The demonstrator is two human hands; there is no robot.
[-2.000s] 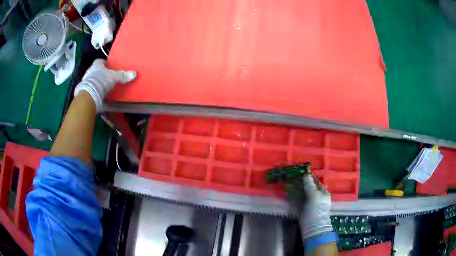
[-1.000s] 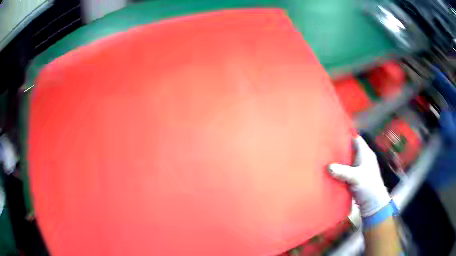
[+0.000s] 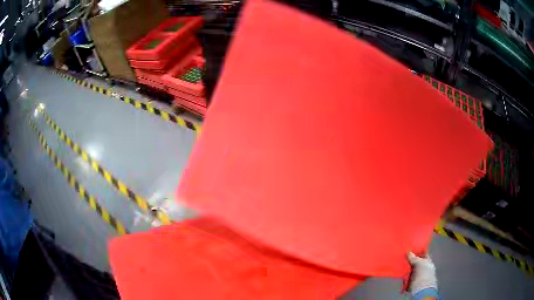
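Note:
A large flat red sheet is held up in the middle of the view, tilted. My right hand, in a white glove with a blue wrist band, grips its lower right corner. A second red sheet or flat red surface shows below it at the bottom; its lower part is cut off by the picture's edge. My left hand is not in view.
Stacked red trays with green boards stand at the back left beside a brown box. A red grid tray stack is partly behind the sheet at right. Yellow-black tape marks the grey floor. Dark racks stand behind.
The view has turned from the green-matted shelf to the floor and tray stacks. My right hand still holds the red sheet, now raised and tilted. A second red surface has appeared below.

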